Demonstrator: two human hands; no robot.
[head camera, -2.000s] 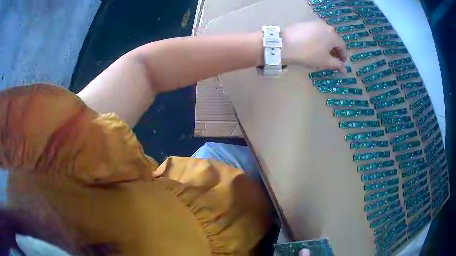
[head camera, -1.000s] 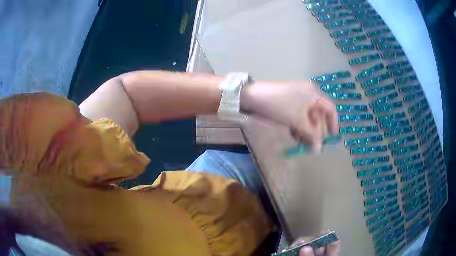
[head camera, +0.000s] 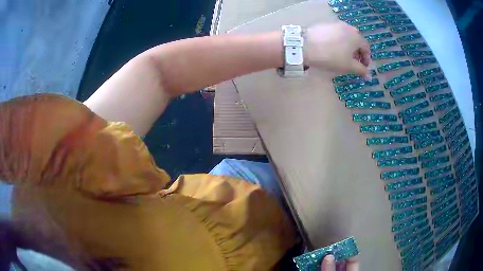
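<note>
My left hand (head camera: 339, 50), with a white watch on the wrist, is over the cardboard sheet (head camera: 296, 122) at the upper right. Its fingertips are pinched together at a single circuit board, mostly hidden by the hand, at the top of the nearest row of narrow green boards (head camera: 377, 118). My right hand (head camera: 339, 263) is at the bottom edge, mostly cut off. It holds a wider green circuit board panel piece (head camera: 328, 254), thumb on its face, above the sheet's near part.
More rows of single boards (head camera: 445, 201) lie along the sheet's far side. A pale table surface (head camera: 450, 53) shows beyond them. A cardboard box (head camera: 237, 124) stands beside the sheet, below my left forearm. The sheet's near edge runs by my lap.
My left hand carried a single board from near the middle of the sheet up and right to the row. The panel piece in my right hand has tilted, so its face shows more.
</note>
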